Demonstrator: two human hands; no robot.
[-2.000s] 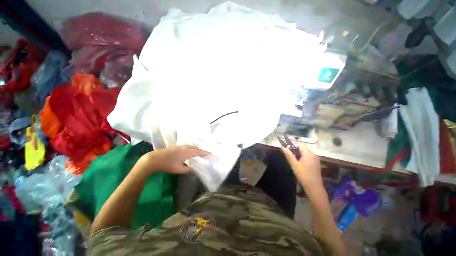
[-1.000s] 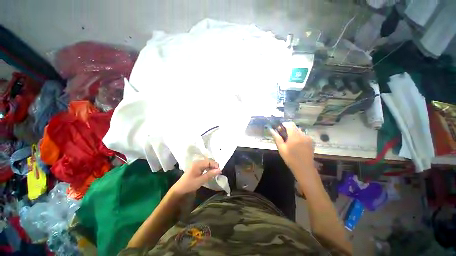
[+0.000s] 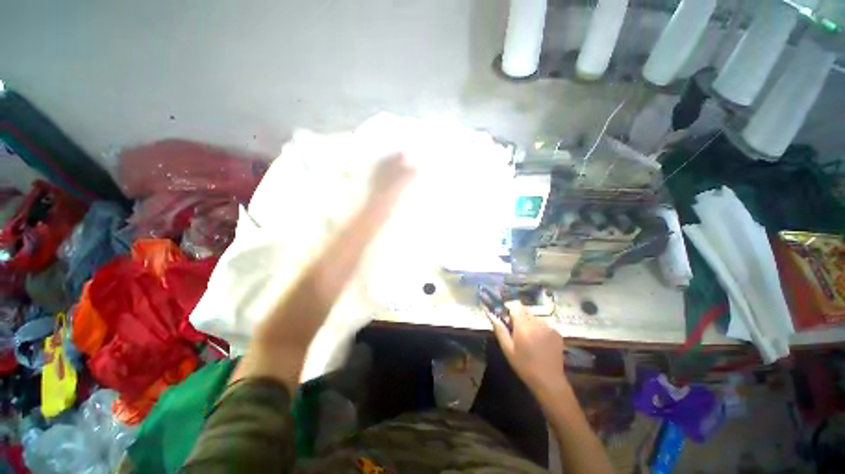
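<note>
A large white fabric piece [image 3: 278, 213] lies heaped on the pale table left of the overlock machine [image 3: 593, 236], strongly overexposed. My left hand [image 3: 394, 171] reaches far forward over the fabric; it is blurred and washed out, so its grip on the cloth cannot be made out. My right hand [image 3: 530, 344] holds small dark thread snips [image 3: 494, 301] at the table's front edge, just in front of the machine. The white head cover with a green label [image 3: 529, 205] is beside the fabric's right edge. The needle area is too bright to make out.
White thread cones [image 3: 526, 37] stand on a rack above. A white roll [image 3: 674, 248] and folded white strips [image 3: 741, 268] lie right of the machine, beside an orange-red packet [image 3: 817, 278]. Red cloth [image 3: 153, 315] is heaped left. A purple item [image 3: 681, 405] is below right.
My left hand has gone from the fabric's near corner to its far part, and the near fabric has shifted forward off my lap. My right hand still holds the snips. The view now shows the cones.
</note>
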